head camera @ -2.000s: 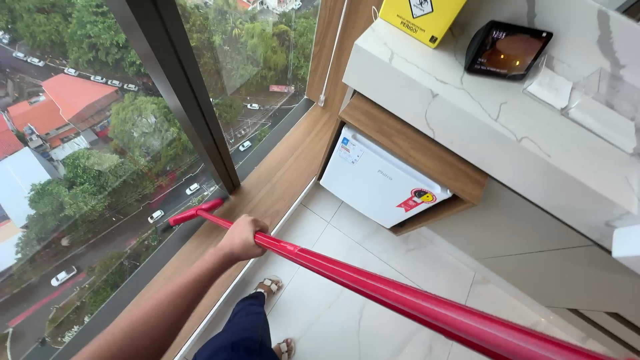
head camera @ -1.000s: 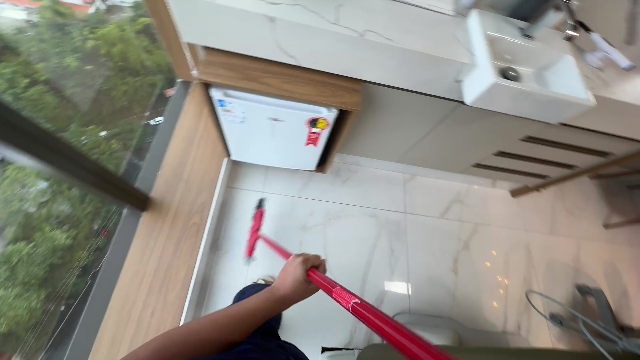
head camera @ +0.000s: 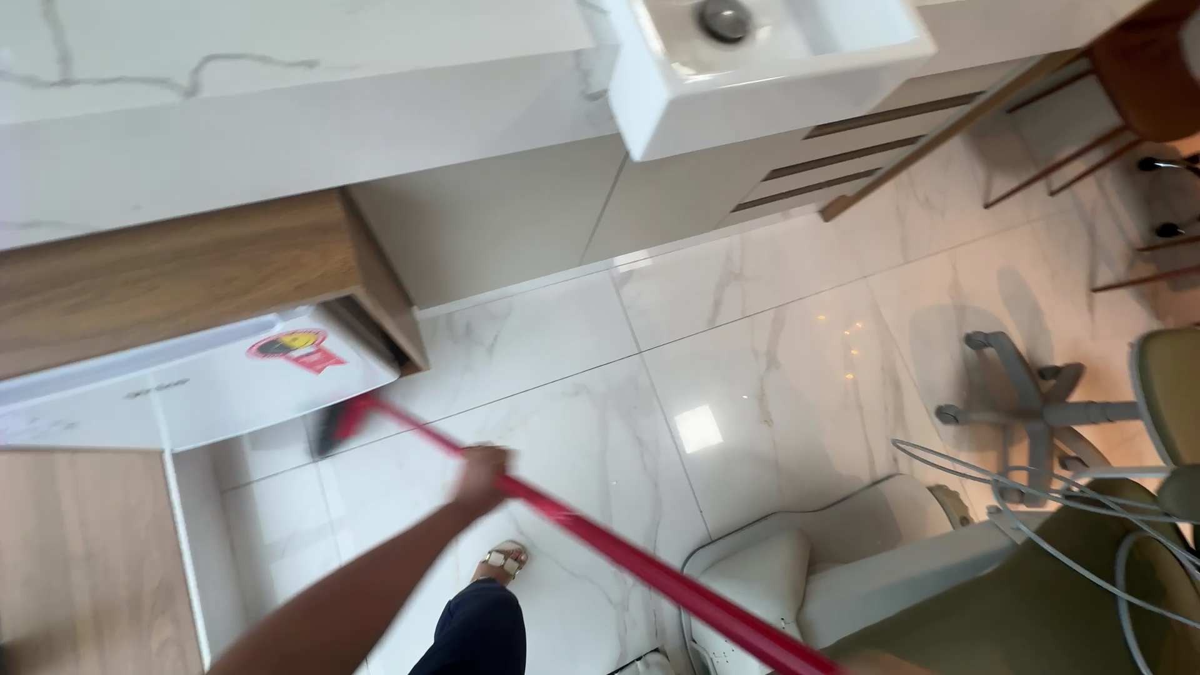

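My left hand (head camera: 483, 480) is closed around the red handle of a broom (head camera: 637, 567), which slants from the lower right to the left. Beyond the hand, the blurred red broom head (head camera: 345, 424), with a dark edge like bristles, is at the tiled floor beside the lower corner of a small white refrigerator (head camera: 272, 389). A blurred sliver of my right hand (head camera: 886, 664) shows at the bottom edge near the handle; its fingers are hidden.
A marble-look counter (head camera: 394, 103) with a white sink (head camera: 750, 94) overhangs cabinets. A wooden ledge (head camera: 94, 553) is at left. A wheeled chair base (head camera: 1027, 412), looped cables (head camera: 1041, 487) and a padded green and white chair (head camera: 975, 600) stand at right.
The broom head has moved from the wooden ledge by the window, to the floor, and now to beside the refrigerator. My left hand keeps its hold. The view has swung right.
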